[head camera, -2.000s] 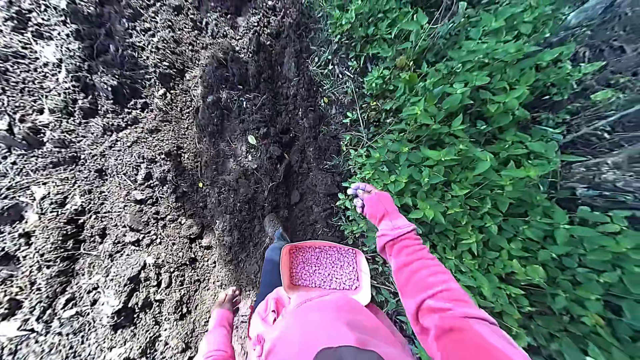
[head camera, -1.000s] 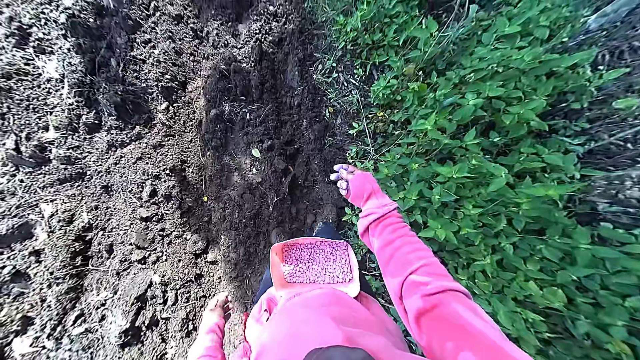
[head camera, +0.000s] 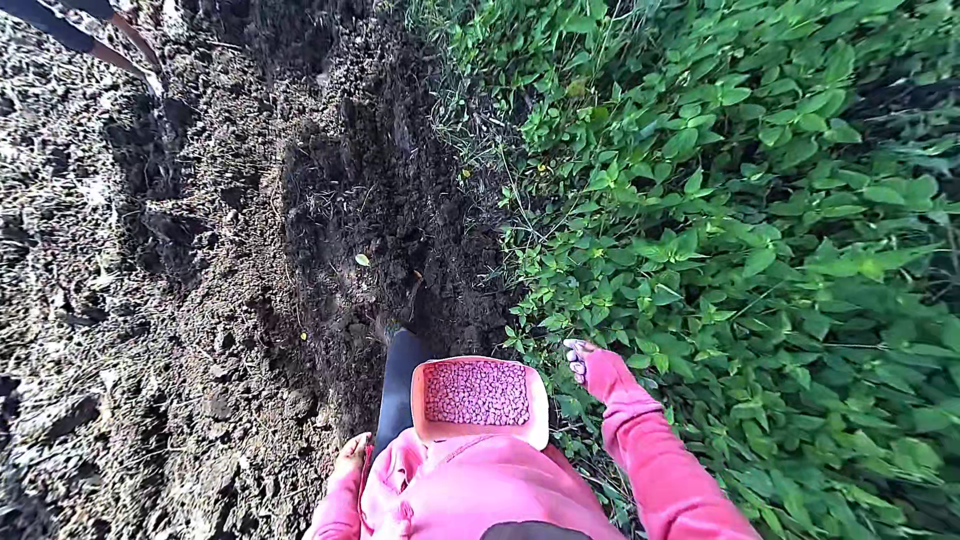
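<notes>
An orange plastic container (head camera: 538, 409) filled with pink-coated seeds (head camera: 476, 393) rests against the front of my pink top, at waist height. My right hand (head camera: 582, 360) is to the right of the container, over the edge of the green plants, its fingers curled and dusted whitish purple; whether anything lies inside them cannot be seen. Low at my left side, my left hand (head camera: 352, 452) hangs beside my dark trouser leg, partly turned away, and its grip is unclear. No seed shows between its fingers.
Dark loose soil (head camera: 375, 225) forms a strip ahead of my leg. Rough, cloddy ground (head camera: 150, 315) spreads on the left, and dense leafy plants (head camera: 712, 225) cover the right. At the top left are the bare lower legs of another person (head camera: 124, 56) in dark clothing.
My right hand has moved right, away from the soil strip. The other person's legs have come into view at the top left. My dark-trousered leg shows farther forward than one second ago.
</notes>
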